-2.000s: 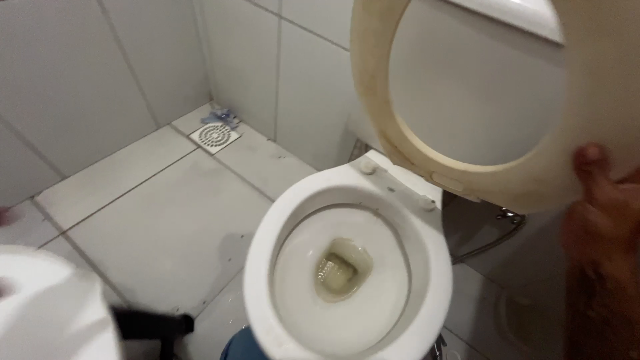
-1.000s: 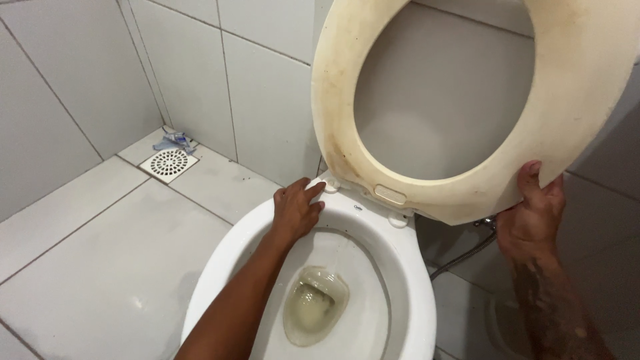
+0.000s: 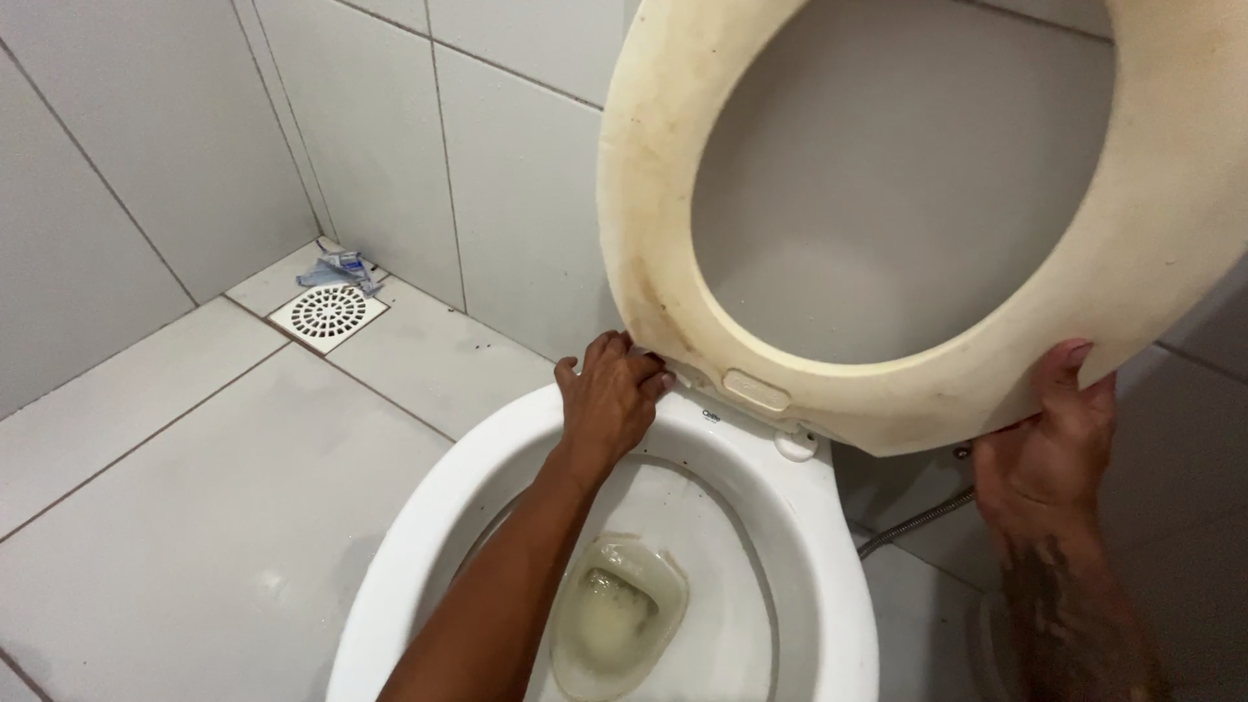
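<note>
A stained cream plastic toilet seat stands raised and tilted at the back of a white ceramic toilet bowl. My left hand reaches across the bowl, its fingers at the left hinge, whose details they hide. My right hand grips the seat's lower right edge, with the thumb on the near face. The right hinge cap shows on the bowl's rear rim. Yellowish water lies in the bowl.
At the left, a round-slotted floor drain lies near the wall corner, with a crumpled blue and white wrapper beside it. A flexible metal hose runs behind the bowl at the right. Tiled walls enclose the corner.
Two seconds ago my left hand was away from the bowl; by one second ago it was at the left hinge, where it remains. My right hand still holds the seat. The view has shifted.
</note>
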